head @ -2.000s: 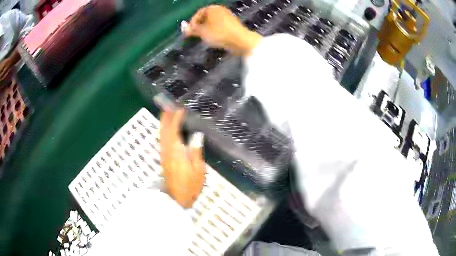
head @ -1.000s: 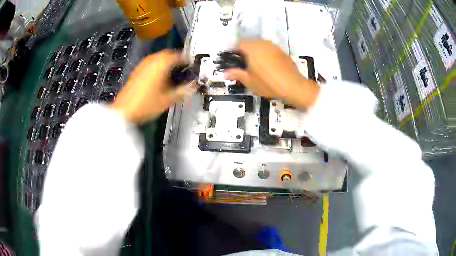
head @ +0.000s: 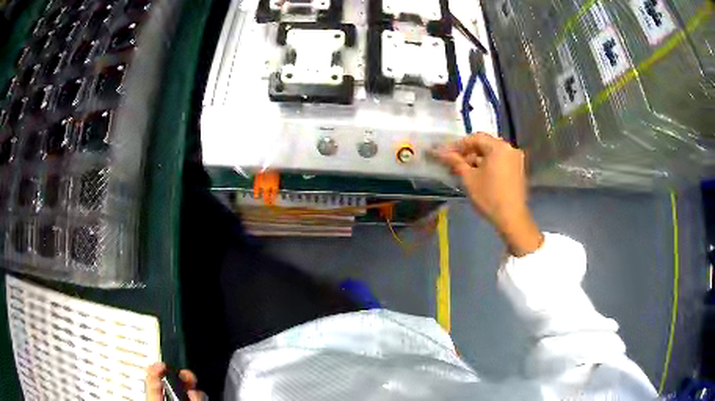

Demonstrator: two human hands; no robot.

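Note:
The white fixture (head: 251, 141) stands in front with black-framed nests, white plates in them. Its front strip has two grey round buttons (head: 328, 146) and an orange-ringed button (head: 405, 153). My right hand (head: 490, 176) is at the strip's right end, fingers bent together and fingertips over the rightmost round control, which they mostly cover. Whether they grip it is unclear. My left hand (head: 161, 382) is cut off by the bottom edge at lower left, with a small dark block (head: 186, 381) with a shiny edge between its fingers.
A clear tray (head: 117, 235) of dark units lies at left, above a white sheet of small strips (head: 86, 337). Blue-handled pliers (head: 478, 90) lie on the fixture's right side. Plastic-wrapped, labelled stacks (head: 541, 117) stand at right. Yellow-lined floor (head: 564, 274) shows below.
The view has turned from the tray to the fixture. Both hands were over the nests; my right hand has moved to the front controls, my left down to lower left beside the sheet.

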